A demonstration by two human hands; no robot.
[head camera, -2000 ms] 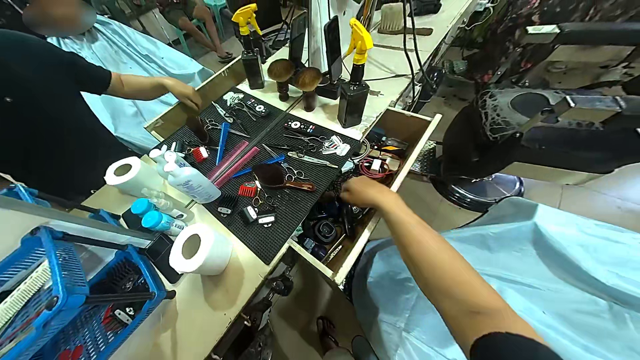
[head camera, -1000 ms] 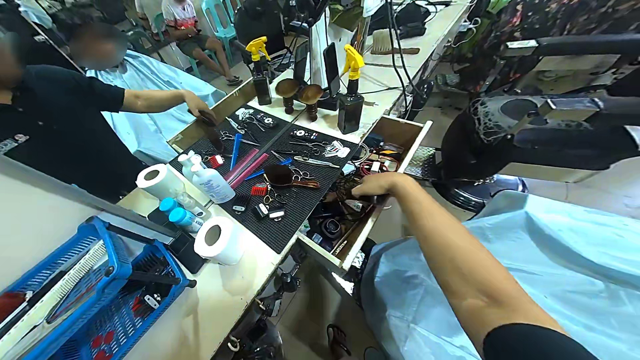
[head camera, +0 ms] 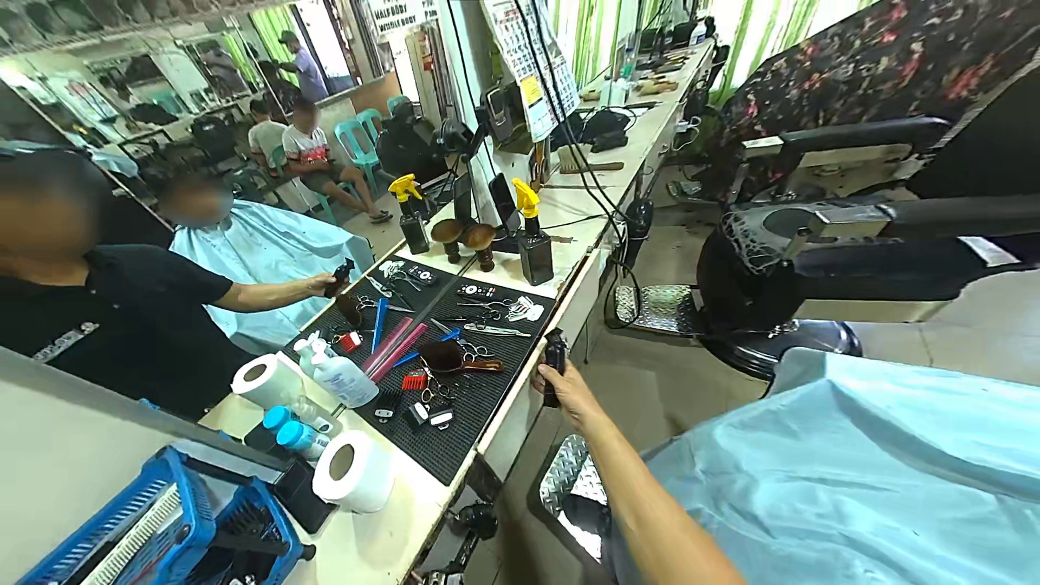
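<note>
My right hand is closed around a black hair clipper, held upright beside the front edge of the counter. My left hand is out of view. Left of the clipper, a black ribbed mat bears a brush with a brown handle, several scissors, a straight razor, a pink comb, a red clipper guard and black clipper guards. A light blue cape spreads at the lower right, over someone or something mostly hidden.
Two paper rolls, one at the front, a white pump bottle and blue baskets line the near counter. A black spray bottle stands behind the mat. Cables hang over the counter edge. A barber chair is right. The mirror reflects people.
The drawer that stood open under the counter is shut. My right hand has come out of it and now holds the black clipper beside the counter edge. The view has tilted up.
</note>
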